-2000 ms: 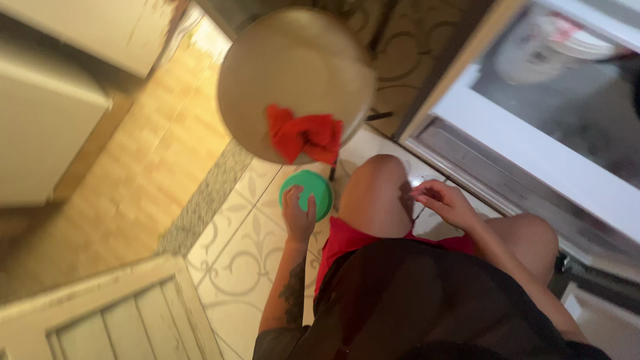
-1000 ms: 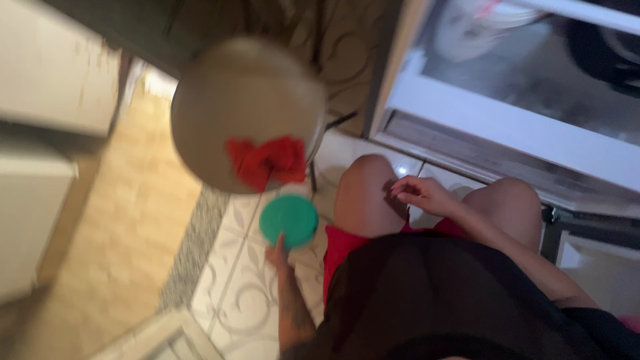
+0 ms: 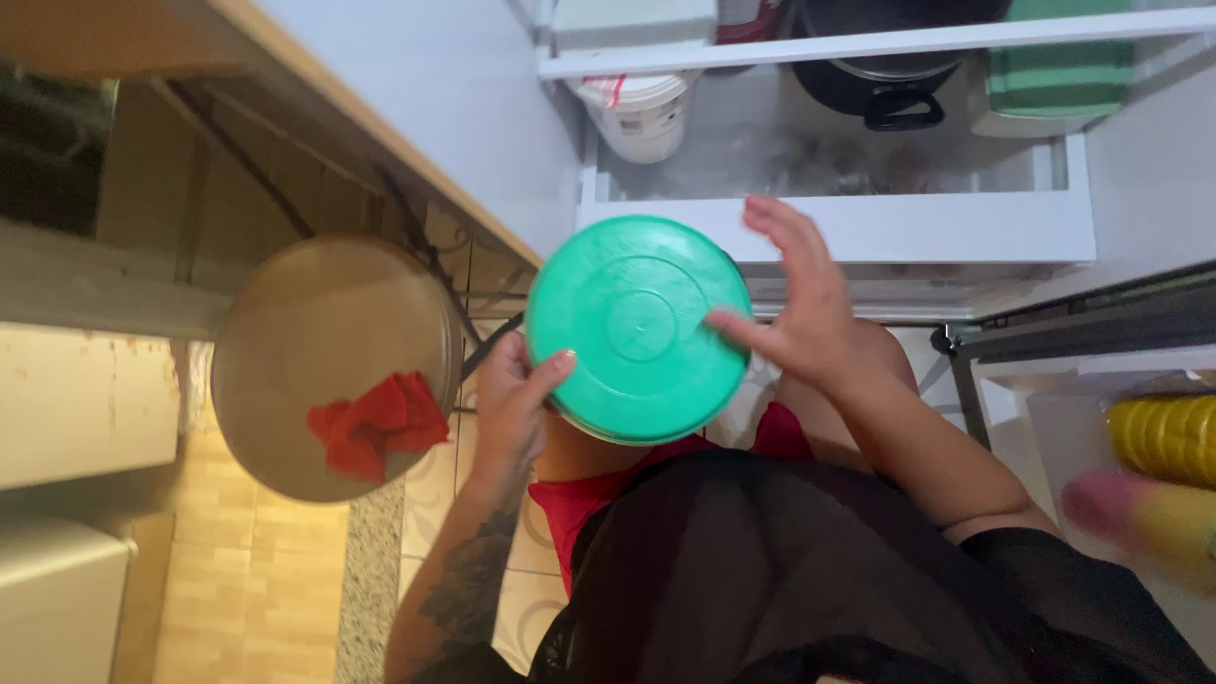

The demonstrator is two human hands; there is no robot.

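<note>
A round container with a green plastic lid (image 3: pixel 641 328) is held above my lap, in front of the open refrigerator. My left hand (image 3: pixel 518 399) grips its left edge, thumb on top of the lid. At its right side my right hand (image 3: pixel 803 304) is raised with fingers spread, slightly blurred; its thumb overlaps the lid, and whether it touches cannot be told. A crumpled red cloth (image 3: pixel 380 427) lies on the round stool seat (image 3: pixel 323 332) to the left.
The refrigerator shelf (image 3: pixel 855 43) and the drawer front (image 3: pixel 845 228) below it are ahead. Inside stand a white tub (image 3: pixel 646 119), a dark pot with a handle (image 3: pixel 902 106) and a green-lidded box (image 3: pixel 1059 76). The open door with yellow items (image 3: pixel 1164 437) is at right.
My left hand has brought the green-lidded container up from low beside the stool to above my lap. My right hand has left my knee area and opened beside the container. The view has turned toward the refrigerator.
</note>
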